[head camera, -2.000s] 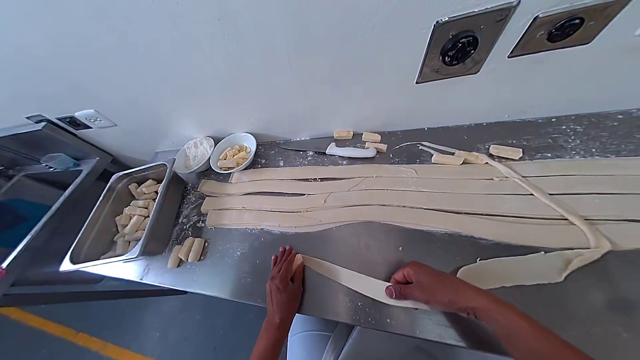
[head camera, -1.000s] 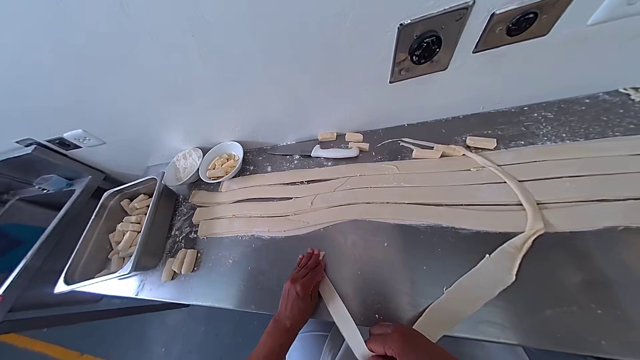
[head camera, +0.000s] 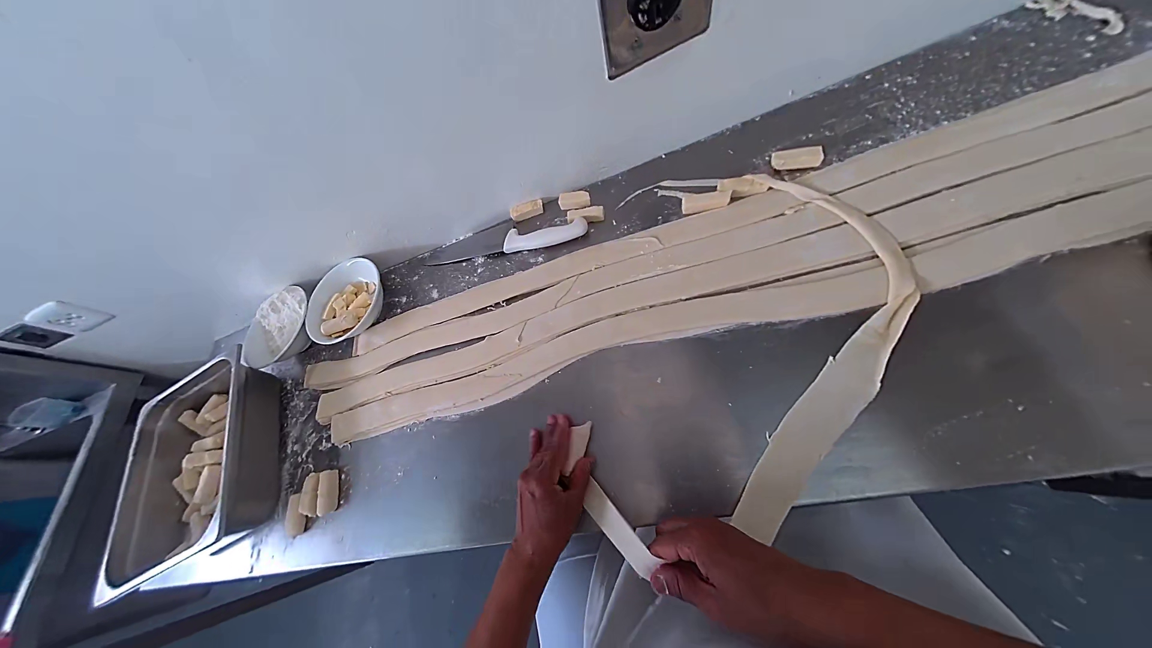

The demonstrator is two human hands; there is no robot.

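My left hand (head camera: 551, 493) rests on the steel counter near its front edge, fingers over the end of a dough strip (head camera: 621, 531). A short piece shows between its thumb and fingers; whether it is wrapped cannot be told. My right hand (head camera: 711, 567) pinches the strip just off the counter's edge. Beyond that hand a wider stretch of dough (head camera: 810, 432) runs up across the counter and over long parallel dough strips (head camera: 612, 306). Three filled-looking pale sticks (head camera: 328, 491) lie side by side at the left, next to a steel pan (head camera: 252, 441) holding several more.
A white-handled knife (head camera: 544, 237) lies behind the strips, near small pale blocks (head camera: 797, 158). A bowl of pale pieces (head camera: 371, 310) and a bowl of white powder (head camera: 277, 346) stand by the wall. Dough scraps (head camera: 1075, 13) lie at the far right.
The dough strip between my hands now slants down toward the front edge, where two seconds ago it ran more sideways. My right hand has come closer to my left. The view has shifted.
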